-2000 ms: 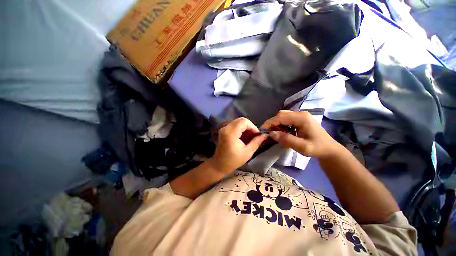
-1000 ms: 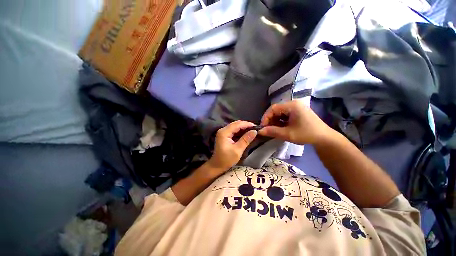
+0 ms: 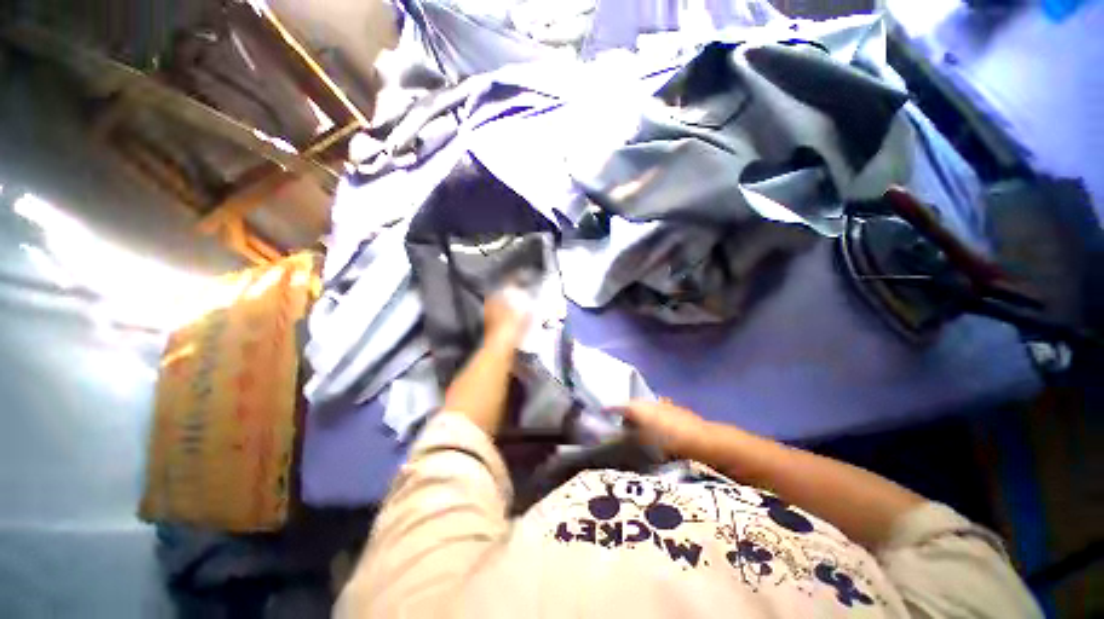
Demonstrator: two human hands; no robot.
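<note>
A dark grey garment point(image 3: 450, 284) with pale inner faces lies on the table's near side and reaches to the lap edge. My left hand point(image 3: 509, 317) is stretched forward over its grey part, blurred; its fingers cannot be made out. My right hand point(image 3: 639, 426) is nearer my body, at the garment's near edge, with its fingers closed on the cloth; the fingertips are partly hidden and blurred. No needle or thread can be seen.
More grey and white cloth point(image 3: 678, 157) is heaped at the back. A steam iron point(image 3: 898, 264) with a red-brown handle stands at right on the blue-violet table cover point(image 3: 751, 375). A cardboard box point(image 3: 228, 405) stands at left, with dark cloth below it.
The view has tilted up, showing more table, the iron and the wooden frames. My hands, together pinching a small dark edge before, are now apart; the left has moved forward over the cloth.
</note>
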